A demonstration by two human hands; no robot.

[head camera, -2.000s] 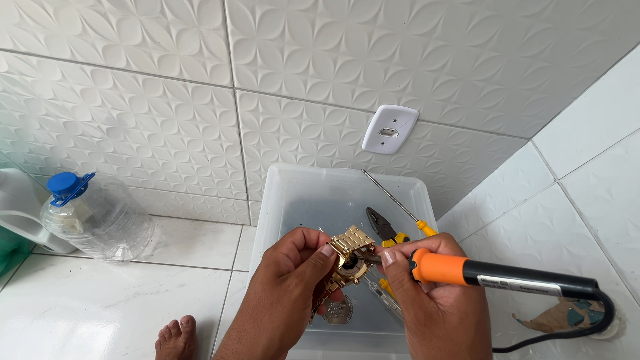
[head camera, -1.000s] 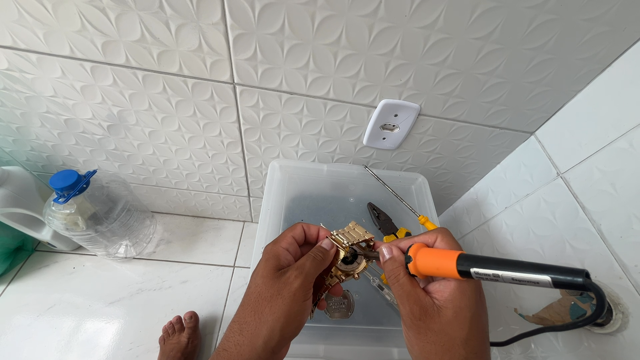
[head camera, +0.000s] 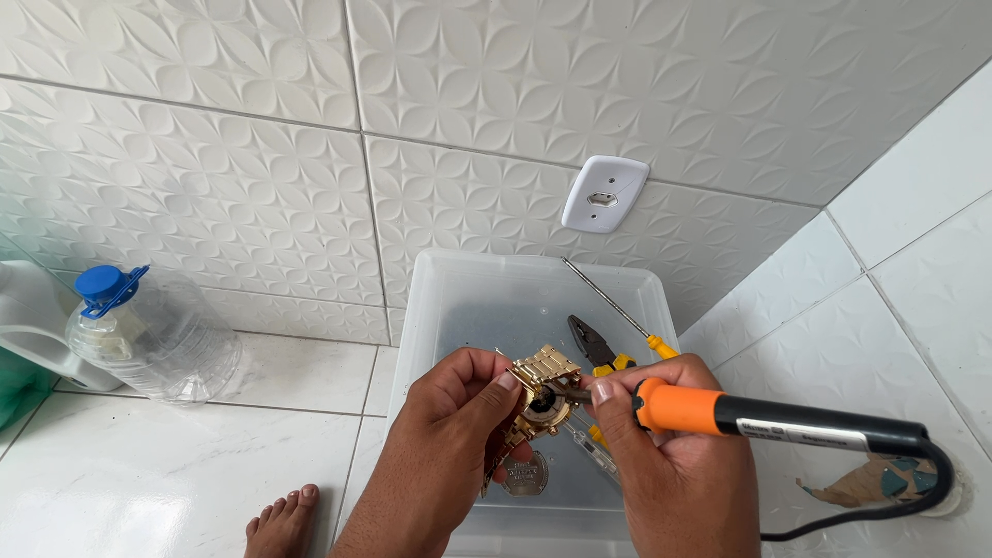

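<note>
My left hand (head camera: pixel 457 426) grips a gold-coloured metal wristwatch (head camera: pixel 546 411), its bracelet folded up and the inside of its case exposed. In my right hand (head camera: pixel 670 457) is a soldering iron (head camera: pixel 682 407) with an orange and black handle; its metal shaft reaches the watch case, and its tip cannot be made out. Below the watch, a round metal case back (head camera: pixel 527 474) bearing writing lies on the lid of a translucent plastic box (head camera: pixel 496 271). Pliers (head camera: pixel 590 341), a long screwdriver (head camera: pixel 612 304) and a clear-handled screwdriver (head camera: pixel 593 448) lie there too, partly hidden by my right hand.
A wall socket (head camera: pixel 604 194) is above the box on the tiled wall. At left stand a clear plastic bottle with a blue cap (head camera: pixel 155 341) and a white jug (head camera: pixel 39 318). The iron's black cord (head camera: pixel 852 515) runs at right, near a paper-stuffed pipe opening (head camera: pixel 891 480). A bare foot (head camera: pixel 283 523) is on the floor.
</note>
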